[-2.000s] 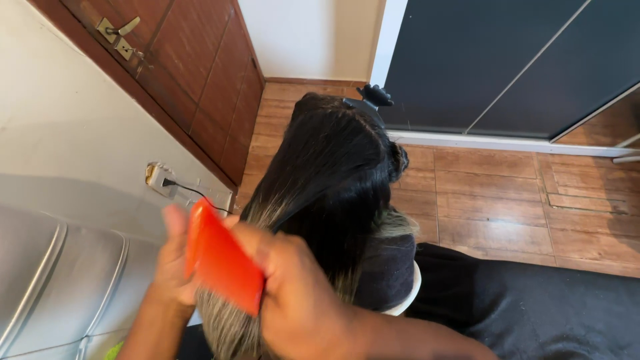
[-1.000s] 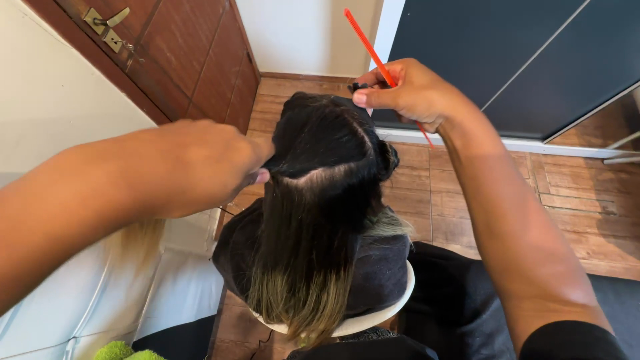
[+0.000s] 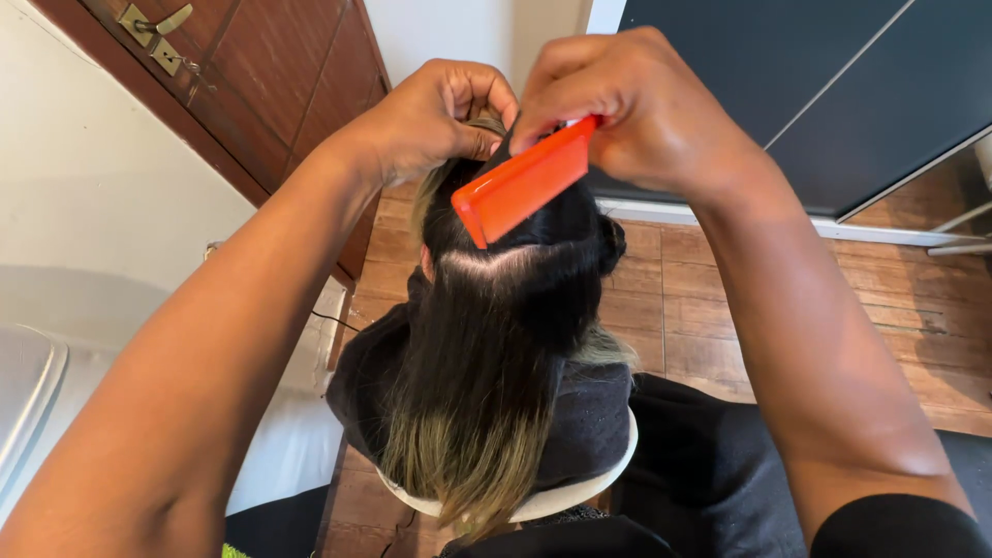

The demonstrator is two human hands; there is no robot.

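Note:
A seated person's long dark hair (image 3: 488, 341), lighter at the ends, hangs down the back, with a pale parting line across the head. Above the crown, my left hand (image 3: 442, 116) pinches an upper section of hair between thumb and fingers. Close beside it, my right hand (image 3: 612, 108) holds an orange comb (image 3: 527, 186), its teeth side angled down over the head; those fingers are also at the raised hair. A bun of hair (image 3: 611, 245) sits at the right side of the head. Whether a clip is in my right fingers cannot be told.
The person sits on a white-rimmed seat (image 3: 577, 492). A brown door (image 3: 271, 70) with a metal handle stands at upper left, beside a pale wall (image 3: 101, 186). Dark sliding panels (image 3: 744, 85) are at upper right. Black fabric (image 3: 697, 457) lies right of the seat, over the wood-look floor (image 3: 697, 310).
Both hands have come together above the crown; one second ago they were apart on either side of the head. The comb has swung from upright to across the head. The parting line was not visible two seconds ago.

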